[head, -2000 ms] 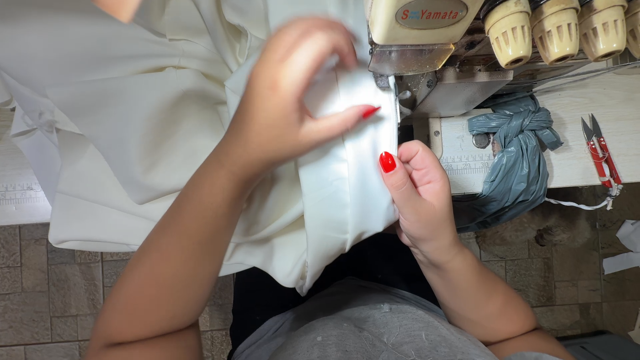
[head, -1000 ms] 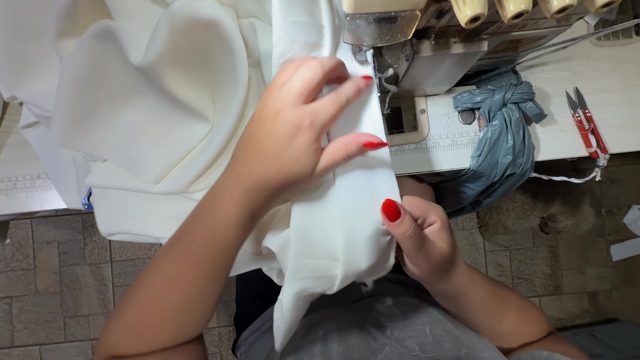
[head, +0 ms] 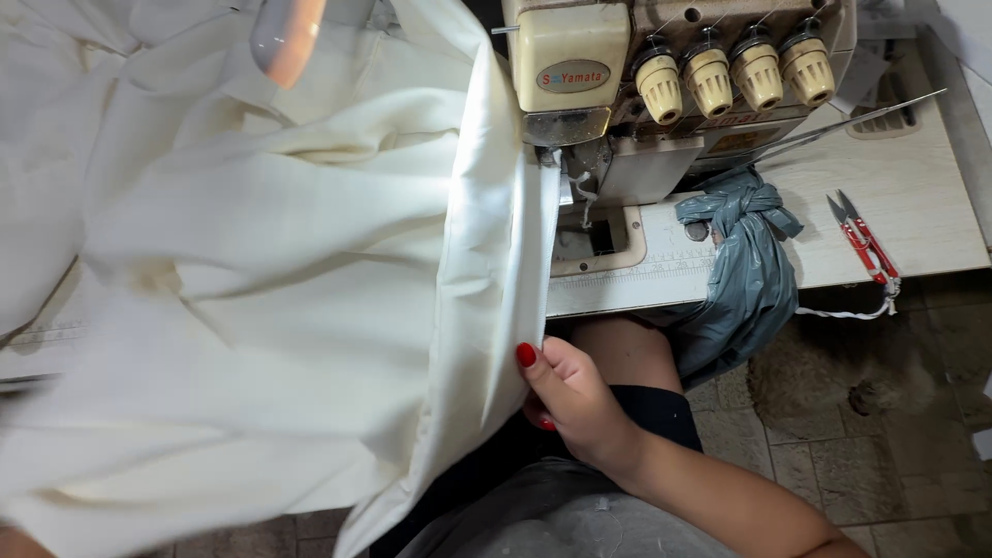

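Note:
My right hand point(head: 577, 399) pinches the stitched right edge of the cream fabric point(head: 325, 325) between thumb and fingers, below the front edge of the table. The edge runs up from there to the presser foot area of a Yamata overlock sewing machine point(head: 573, 58). Wide folds of the fabric spread over the left half of the view. At the bottom left corner a small patch of skin shows, perhaps my left arm; my left hand itself is not visible. White thread chain point(head: 585, 194) dangles beside the presser foot.
A tied grey plastic bag point(head: 748, 271) hangs over the table edge right of the machine. Red thread snips point(head: 864, 240) on a white cord lie farther right. Cream tension dials point(head: 707, 85) project from the machine. A blurred pale object point(head: 287, 39) is at the top left.
My left hand has left the fabric beside the presser foot and gone out of sight. The fabric now spreads wider to the left. My right hand still holds its edge.

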